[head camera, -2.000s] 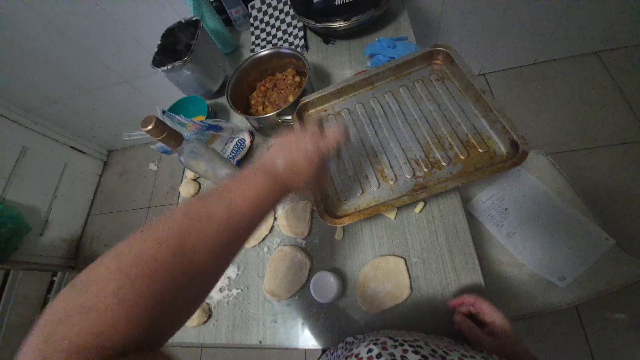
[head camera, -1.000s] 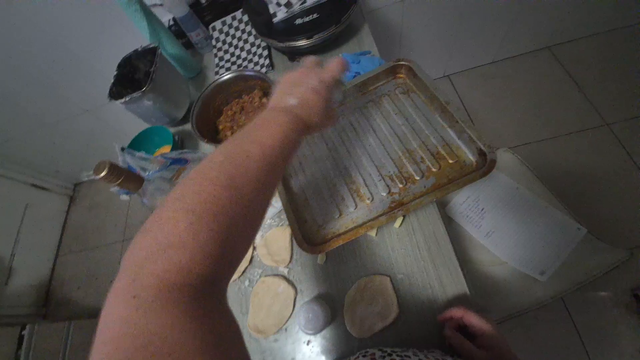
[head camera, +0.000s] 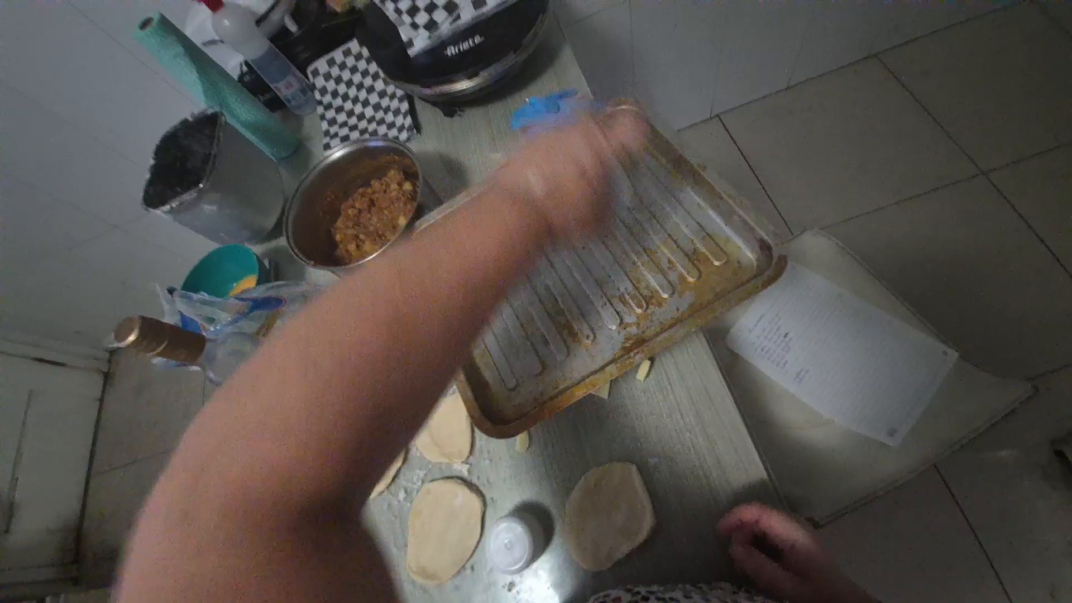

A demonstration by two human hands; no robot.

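Observation:
My left hand [head camera: 578,172], blurred by motion, is over the far corner of a stained metal baking tray [head camera: 603,318]; whether it touches the tray or holds anything is unclear. Its forearm crosses the view and hides part of the tray. My right hand [head camera: 766,540] is at the near right edge of the table, fingers loosely curled with a gap, nothing seen in it. Flat dough rounds, one at left [head camera: 445,530] and one at right [head camera: 609,515], flank a small white-topped container [head camera: 513,543]. A metal pot [head camera: 314,213] holds a chunky cooked filling [head camera: 377,213].
A blue glove-like item [head camera: 544,109] lies beside the tray. Further left are a green bowl [head camera: 219,270], a bottle with a brown neck [head camera: 163,339], a lined bin [head camera: 243,188] and a green roll [head camera: 213,84]. A black Ariete appliance [head camera: 469,50] stands behind. A written sheet [head camera: 837,360] lies right.
My left hand has moved from the tray's left side to its far corner, near the blue item. My right hand stays by the near table edge. The view has shifted.

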